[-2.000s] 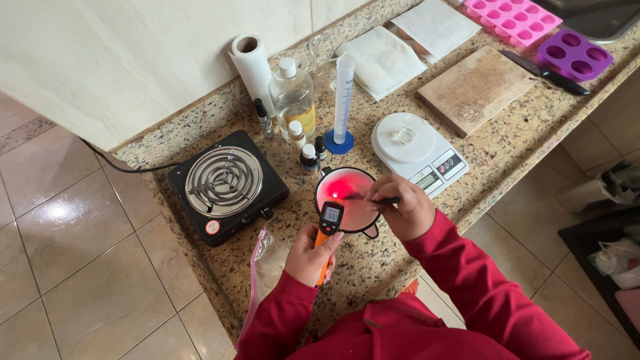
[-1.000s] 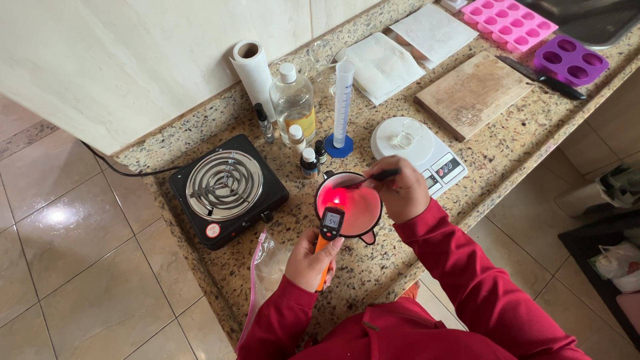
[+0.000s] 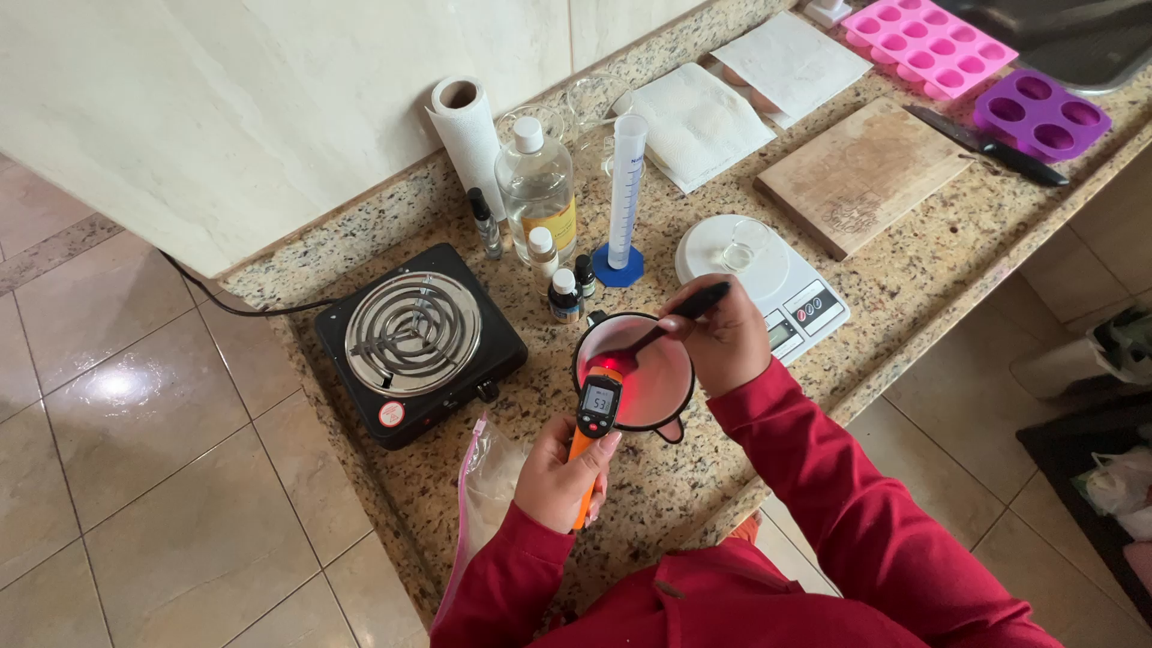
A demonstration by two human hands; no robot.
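My left hand (image 3: 565, 475) grips an orange and black infrared thermometer (image 3: 598, 405), its display lit and its tip over the near left part of a white enamel pot with a black rim (image 3: 661, 387). A red glow shows inside the pot. My right hand (image 3: 720, 337) holds a black-handled spatula or spoon (image 3: 697, 304) whose end dips into the pot; that end is partly hidden by the glow. Behind the pot stand small dropper-size bottles (image 3: 564, 297), a blue-based graduated cylinder (image 3: 627, 198) and a large clear bottle (image 3: 537, 189).
A coil hot plate (image 3: 414, 335) sits left of the pot, a plastic zip bag (image 3: 490, 472) nearer me. On the right are a kitchen scale (image 3: 792, 310) holding a small glass beaker (image 3: 742, 247), a wooden board (image 3: 864, 175), a knife (image 3: 1021, 162), and pink (image 3: 931, 45) and purple silicone molds (image 3: 1042, 112).
Over the pot, the right hand has shifted with the black-handled tool, which is now tilted up to the right. The thermometer remains in the left hand, and its red glow still falls in the pot.
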